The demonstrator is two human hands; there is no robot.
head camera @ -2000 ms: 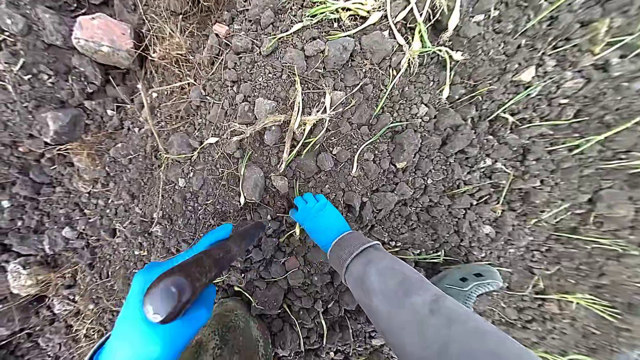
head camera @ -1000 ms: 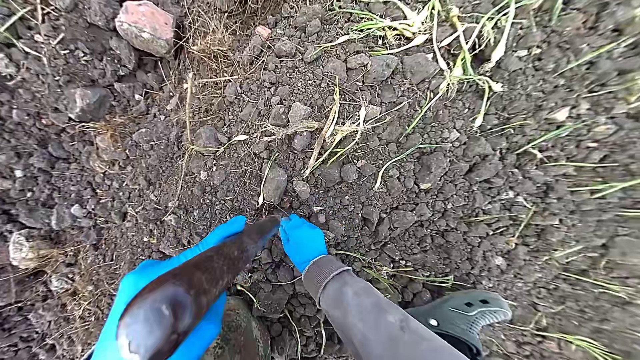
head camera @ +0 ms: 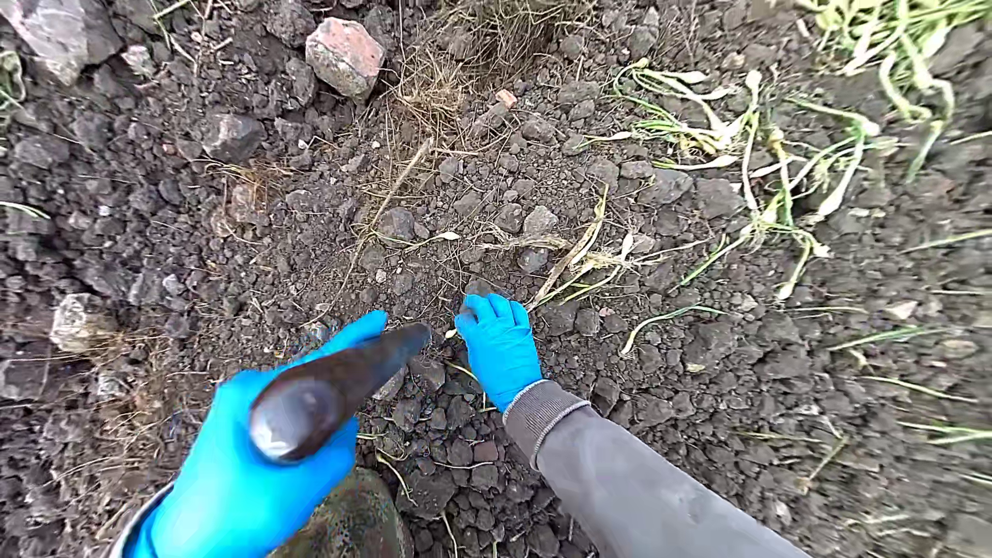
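Observation:
My left hand (head camera: 256, 465), in a blue glove, is closed around the dark handle of a tool (head camera: 341, 387); its rounded end faces up and its far end points down at the soil. My right hand (head camera: 502, 349), gloved in blue with a grey sleeve, is at the soil just right of the tool's far end. Its fingers curl down, and whether they hold anything is hidden. A small pale bulb (head camera: 450, 334) shows by its fingertips. Beyond the right hand lie uprooted plants with dry leaves (head camera: 577, 260).
Heaps of green-leaved young bulb plants (head camera: 775, 163) lie at the upper right. A reddish stone (head camera: 345, 58) and a pale stone (head camera: 81, 322) sit on the cloddy soil at the left. My knee (head camera: 356, 519) is at the bottom edge.
The tool's far end, beside my right hand a second ago, now stands a little apart from it on the left. The view has shifted, and the shoe at the lower right is gone from it.

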